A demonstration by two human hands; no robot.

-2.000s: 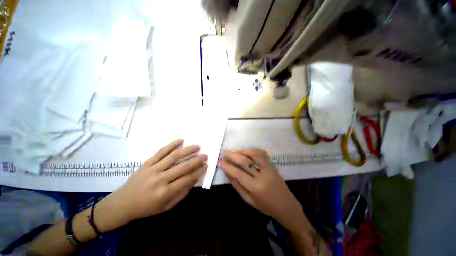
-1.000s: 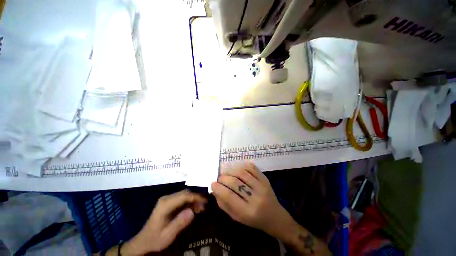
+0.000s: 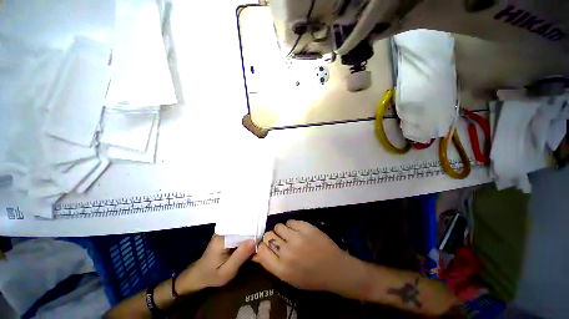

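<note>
A white fabric piece [image 3: 244,193] lies over the table's front edge, its near end held by both hands. My left hand [image 3: 228,258] grips its lower left corner with the thumb on top and the fingers hidden beneath. My right hand [image 3: 293,249] pinches the lower right corner. The far end of the piece lies on the table, short of the machine bed [image 3: 324,106]. The sewing machine head [image 3: 399,19] is above the bed, and no fabric shows under its presser foot.
Stacks of white cut pieces [image 3: 140,56] lie at left. A white pile [image 3: 426,84] covers part of the yellow-handled scissors [image 3: 385,128]. Red-handled scissors [image 3: 479,134] and loose white pieces [image 3: 521,140] lie further right. A blue basket [image 3: 134,261] is below the table edge.
The fabric piece has moved toward me, over the table edge. My left hand left it, then took its near corner. My right hand stayed at its right side and moved nearer.
</note>
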